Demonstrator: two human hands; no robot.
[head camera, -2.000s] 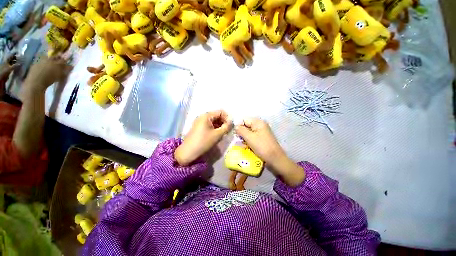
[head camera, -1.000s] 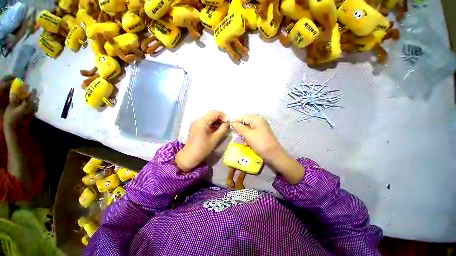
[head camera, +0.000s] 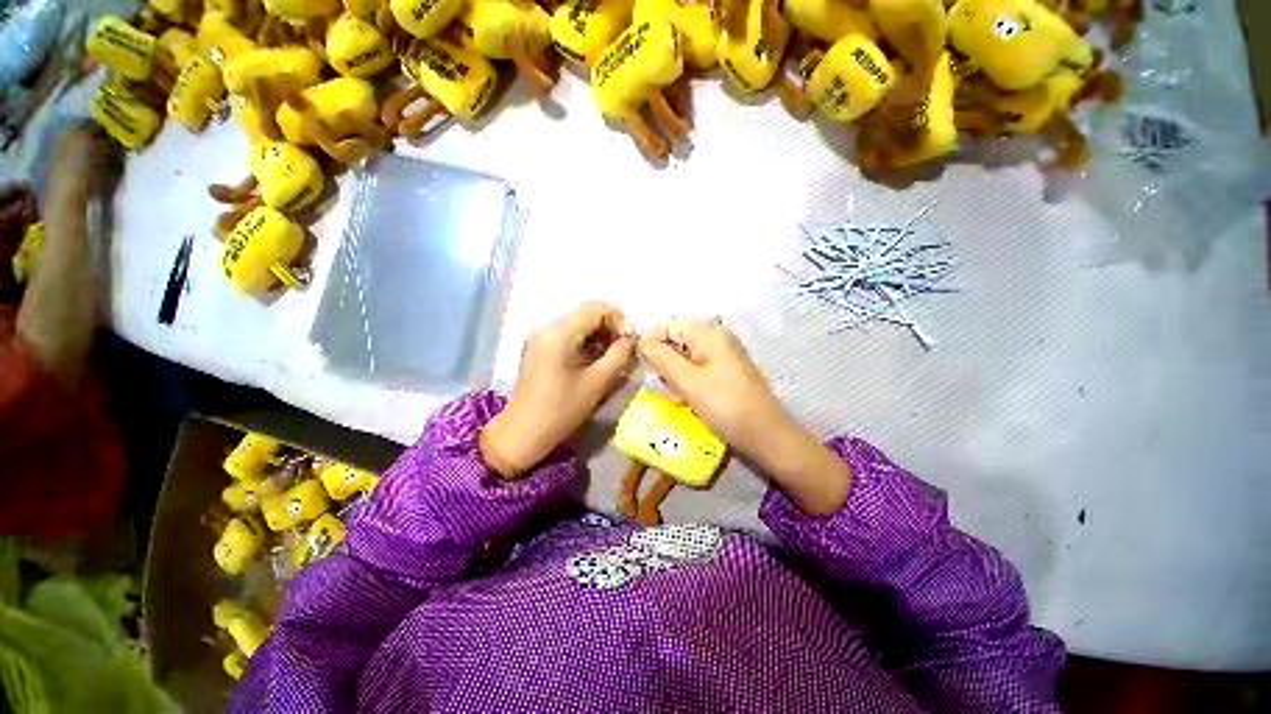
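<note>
A yellow plush keychain toy (head camera: 671, 438) with a small face and two brown legs lies on the white table in front of me, just below my hands. My left hand (head camera: 569, 380) and my right hand (head camera: 714, 382) meet above the toy's top, thumbs and fingers pinched together. What they pinch is a tiny part at the toy's top, mostly hidden by the fingertips; I cannot tell whether it is a loop, ring or tie. A loose heap of thin pale twist ties (head camera: 875, 271) lies to the right beyond my right hand.
Clear plastic bags (head camera: 418, 272) lie left of my hands. A black pointed tool (head camera: 176, 279) is at far left. A large pile of yellow toys (head camera: 641, 70) spans the far side. An open carton (head camera: 165, 558) of toys is lower left. Another person's arm (head camera: 63, 265) is at the left edge.
My hands stay pinched together above the toy with small finger shifts. The toy has shifted and turned slightly. The other person's arm at the left has moved.
</note>
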